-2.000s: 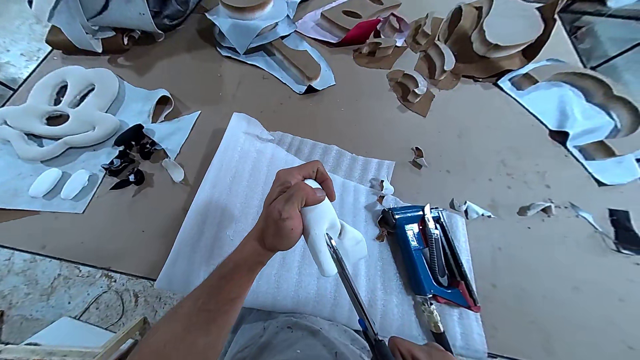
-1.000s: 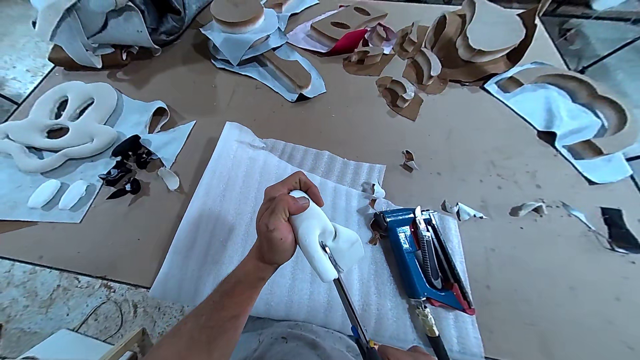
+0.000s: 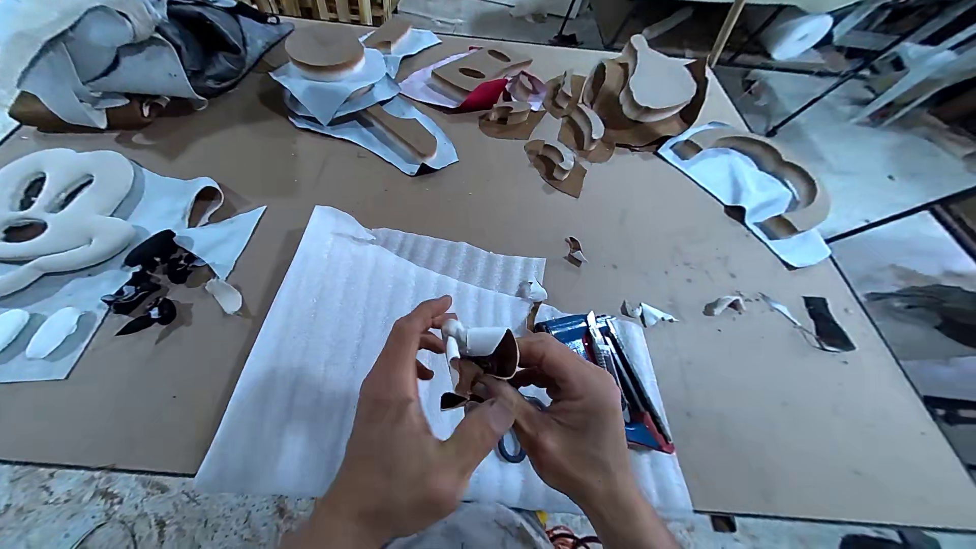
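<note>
Both hands are close together over the white foam sheet. A small piece covered in white material, with its brown underside showing, is held between them. My right hand pinches its lower part with thumb and fingers. My left hand is at its left side, its thumb near the right fingertips; the fingers are partly spread, and whether they grip the piece is unclear. Beneath my right hand, the scissors lie on the foam, only a handle loop and a bit more in view. A blue staple gun lies just right, partly hidden.
White padded cutouts and black pieces lie at left. Covered wooden shapes and curved brown pieces line the back. A cloud-like frame on white material sits back right. Scraps and a black strip lie at right.
The scissors, earlier in my right hand against the white piece, are now on the foam sheet. My right hand has moved up to the piece, which now shows its brown underside.
</note>
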